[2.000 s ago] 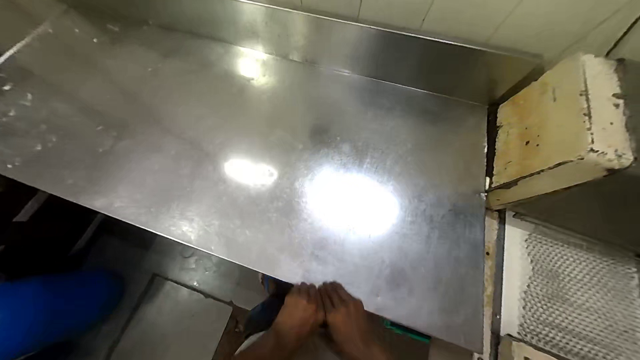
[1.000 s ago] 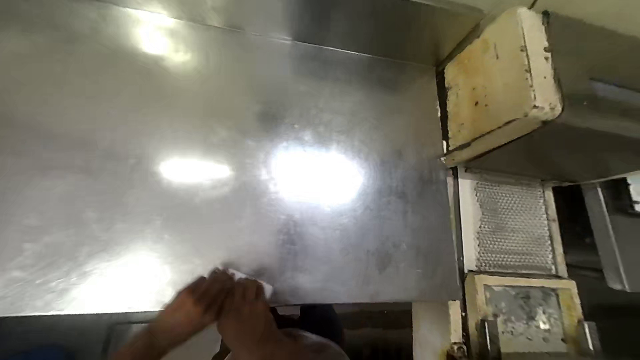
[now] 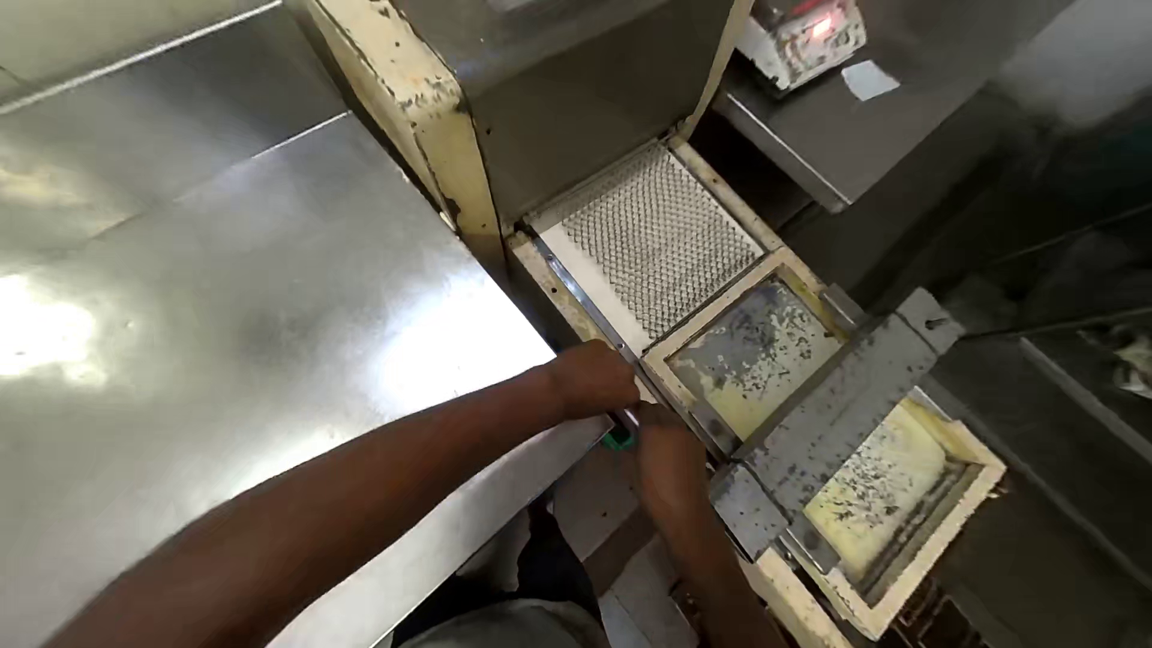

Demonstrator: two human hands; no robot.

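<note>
My left hand (image 3: 596, 378) is closed at the right corner of the stainless steel table (image 3: 270, 297), beside the frame of a cream-painted machine with a wire mesh belt (image 3: 666, 243). Just below it, my right hand (image 3: 664, 436) is close against it. A thin pale strip shows between the two hands, but their fingers hide most of it, and whether either hand grips it cannot be told. A small green object (image 3: 619, 441) lies just under the hands at the table corner.
A worn grey metal bar (image 3: 837, 414) crosses the machine's scraped trays (image 3: 756, 346). The machine's metal hood (image 3: 576, 99) rises behind the mesh. A side table (image 3: 837, 135) at the upper right carries a device with a red light (image 3: 805, 40) and a white paper piece (image 3: 869, 80).
My hands were together at the table's front edge and are now at its right corner, beside the machine. The view has swung right. A small white item seen at my hands a second ago is not distinct now.
</note>
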